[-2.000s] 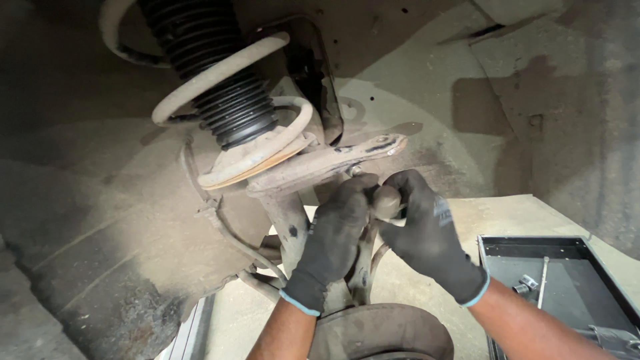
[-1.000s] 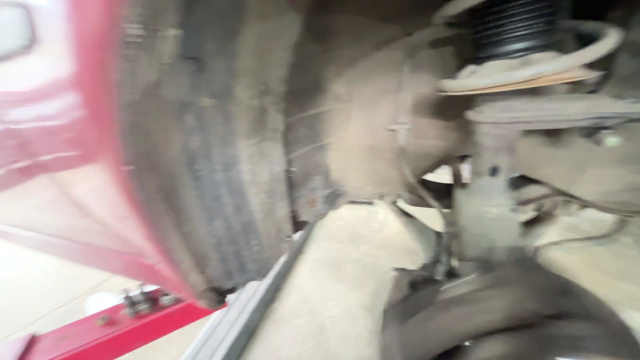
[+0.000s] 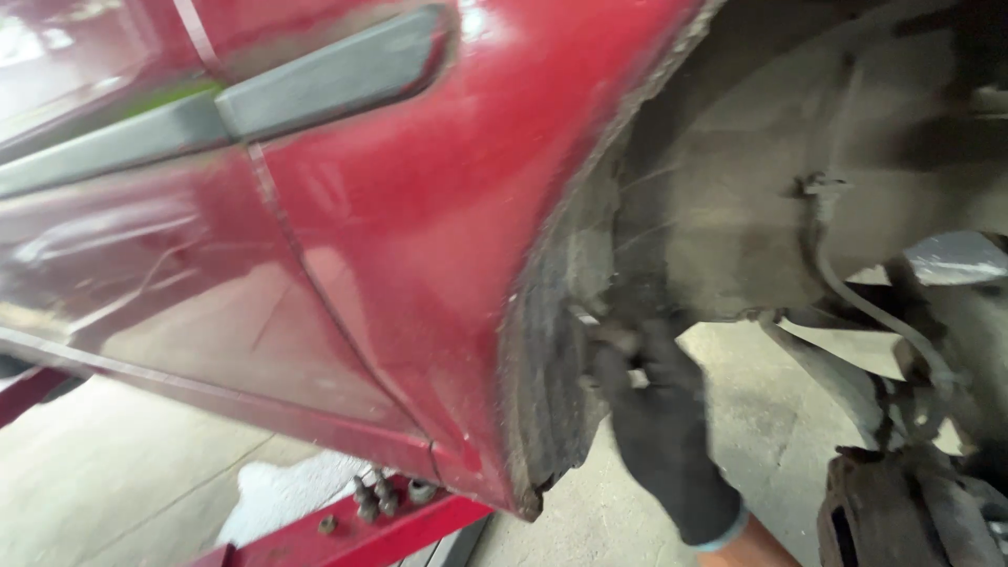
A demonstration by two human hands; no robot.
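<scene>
My right hand (image 3: 665,425), in a black glove with a light blue cuff, is raised beside the rear edge of the wheel arch liner (image 3: 551,378). Its fingers are closed around a small metal part (image 3: 618,340), too blurred to name exactly. My left hand is out of view. Lower left, several greasy bolts or studs (image 3: 376,498), a larger round metal piece (image 3: 421,491) and a small nut (image 3: 327,524) rest on a red lift arm (image 3: 362,535).
The red car door and fender (image 3: 409,220) fill the left and middle. At the right are a hose with a bracket (image 3: 825,185) and a rusty brake caliper or hub part (image 3: 890,504). Concrete floor (image 3: 756,409) shows below.
The view has swung far left from the coil spring and strut, where both gloved hands were two seconds ago. One hand now shows by the fender's edge.
</scene>
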